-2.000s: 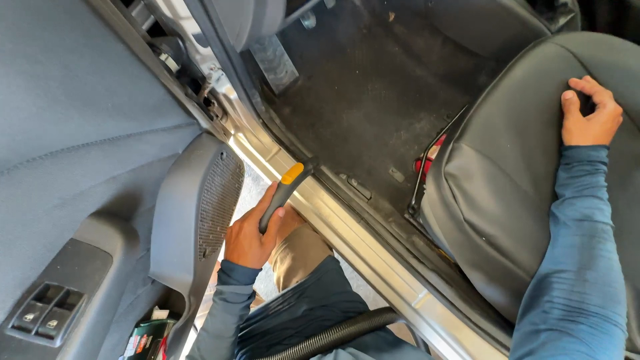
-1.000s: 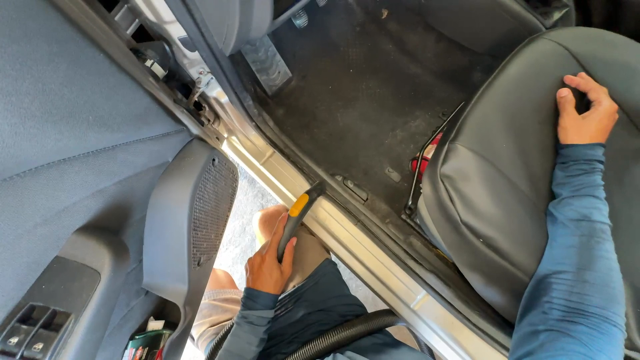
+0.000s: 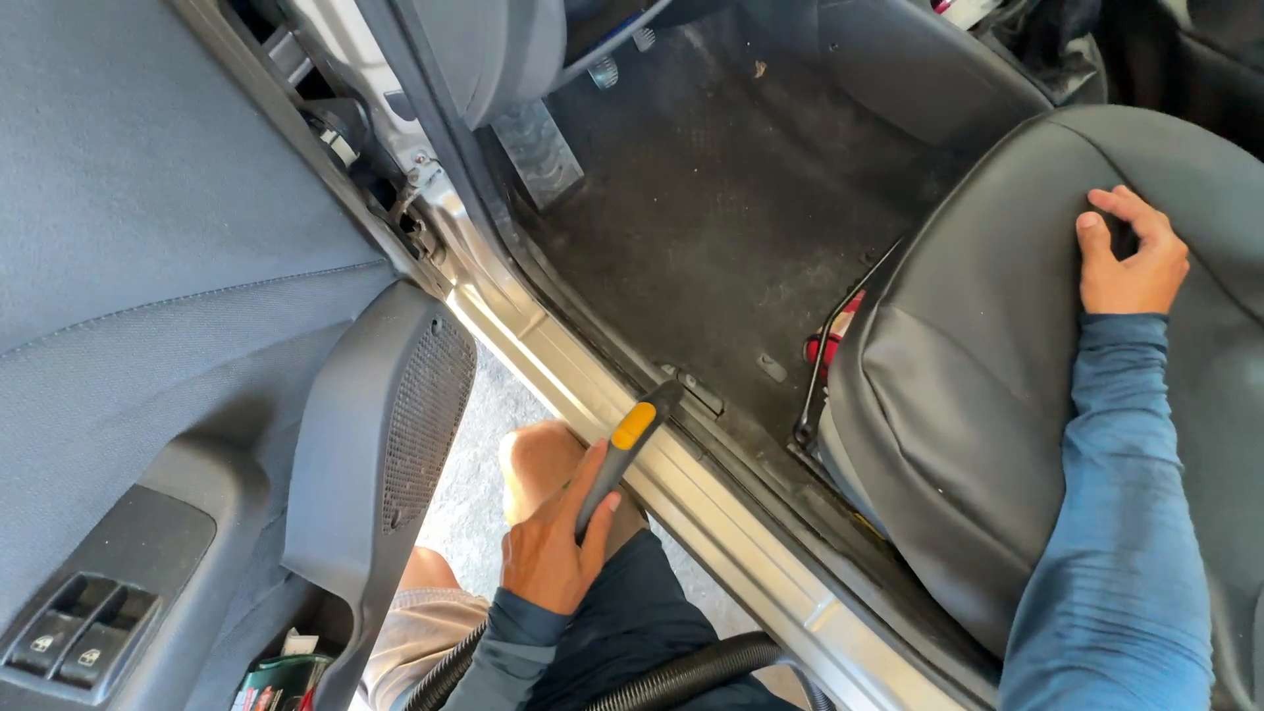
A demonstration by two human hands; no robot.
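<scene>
My left hand (image 3: 555, 551) is closed around the grey handle (image 3: 630, 444) of what looks like a vacuum cleaner's hand tool, with a yellow part near its top. The tool's dark tip lies at the inner edge of the metal door sill (image 3: 726, 499). A ribbed black hose (image 3: 691, 676) curves below the hand; where it joins the tool is hidden. On the dark leather-like car seat (image 3: 978, 385) rests my right hand (image 3: 1134, 255), fingers curled with a gap between thumb and fingers, holding nothing that I can see.
The car door (image 3: 188, 237) stands open at the left, its pocket holding a green object (image 3: 281, 681). Past the sill lie the dark floor (image 3: 681, 188), a metal footrest (image 3: 538, 153) and pedals (image 3: 603, 71). A thin black bar (image 3: 839, 316) and something red (image 3: 822, 351) sit beside the seat.
My left hand has moved with the tool along the sill toward the seat. My right hand has stayed on the seat.
</scene>
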